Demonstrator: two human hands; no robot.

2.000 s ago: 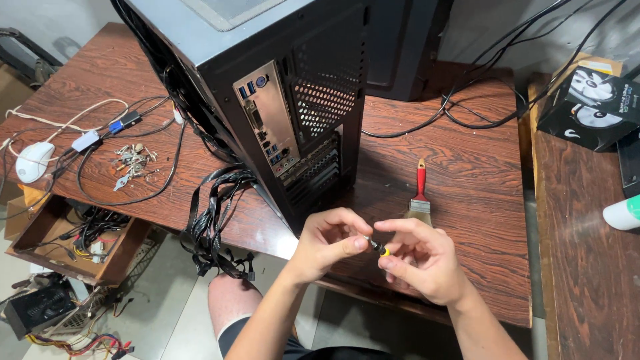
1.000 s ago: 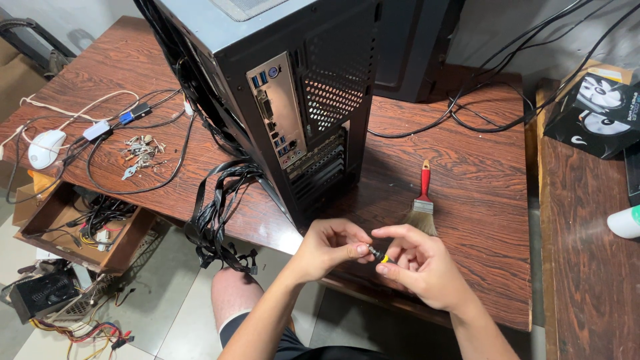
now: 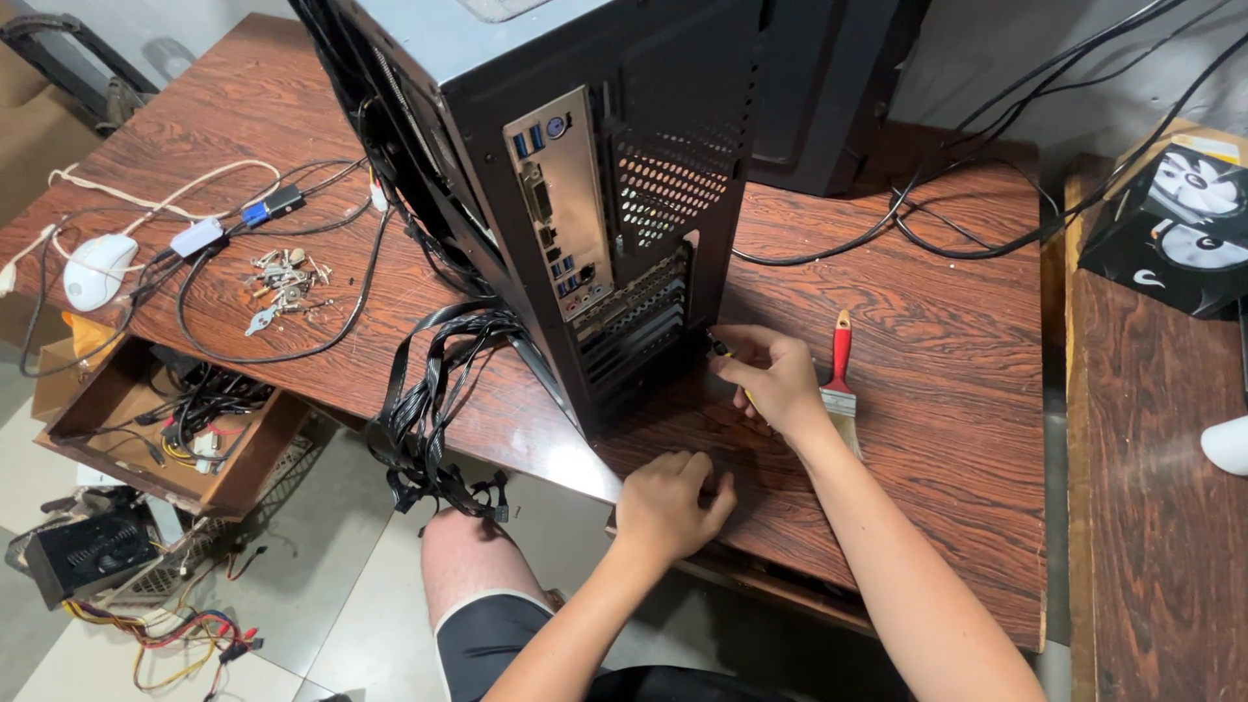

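Observation:
A black computer case point(image 3: 673, 127) stands upright on the wood-grain table, its rear ports and slots facing me. My right hand point(image 3: 775, 375) grips a small black-and-yellow screwdriver point(image 3: 723, 353) by the case's lower rear edge; the fingers partly cover the tool, and its tip cannot be made out. My left hand point(image 3: 673, 502) rests near the table's front edge with its fingers curled, and I cannot tell whether anything small is in it. A paintbrush with a red handle point(image 3: 841, 356) lies just right of my right hand. Black power cables point(image 3: 444, 390) hang from the case's left side.
Loose screws and brackets point(image 3: 288, 283) lie left of the case, near a white mouse point(image 3: 100, 271) and cables. Below is an open wooden drawer point(image 3: 146, 478) of cables. A second dark case point(image 3: 829, 97) stands behind. A black printed box point(image 3: 1170, 234) sits on the right-hand table.
My hands have parted. The right one has moved up to the case's lower rear edge with the screwdriver; the left one has dropped to the table's front edge.

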